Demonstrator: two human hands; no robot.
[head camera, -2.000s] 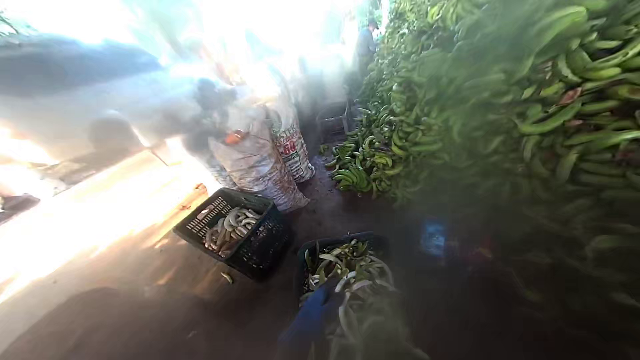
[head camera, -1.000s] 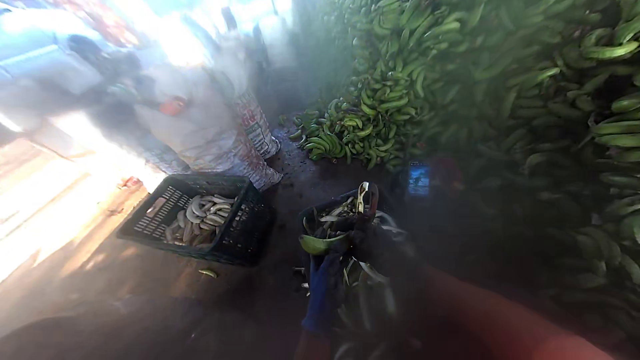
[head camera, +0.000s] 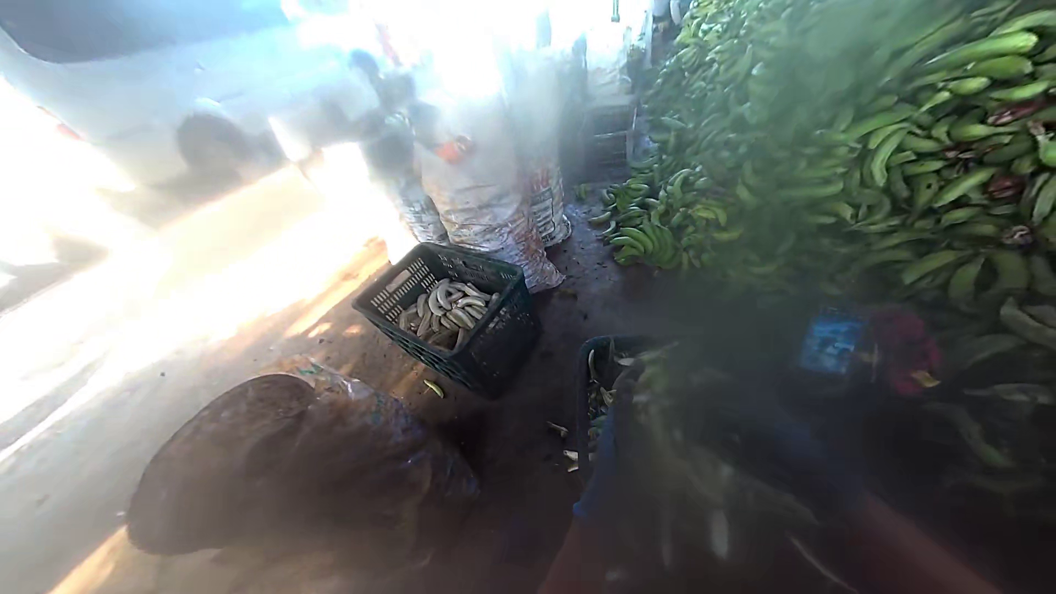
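My left hand (head camera: 609, 454), in a blue glove, reaches over the near dark crate (head camera: 584, 388), which holds peels; blur hides its fingers. My right forearm (head camera: 916, 544) enters from the lower right, and the right hand (head camera: 784, 437) is a dark smear in the haze, also with some blue on it. Whether either hand holds something does not show. To the left, peeled pale bananas or plantains (head camera: 450, 307) lie in a green plastic crate (head camera: 503, 355). A large heap of green bananas or plantains (head camera: 883, 190) fills the right side.
Woven sacks (head camera: 487, 206) stand behind the green crate. At the lower left is a brown rounded thing (head camera: 223, 462) with plastic sheeting (head camera: 396, 445). Small peel pieces (head camera: 434, 388) lie on the floor. A blue object (head camera: 832, 342) and a red one (head camera: 903, 351) are near the heap.
A second ago, a green fruit was at my left hand over the near crate; it is not discernible there now. The view has shifted, bringing the brown rounded thing into sight.
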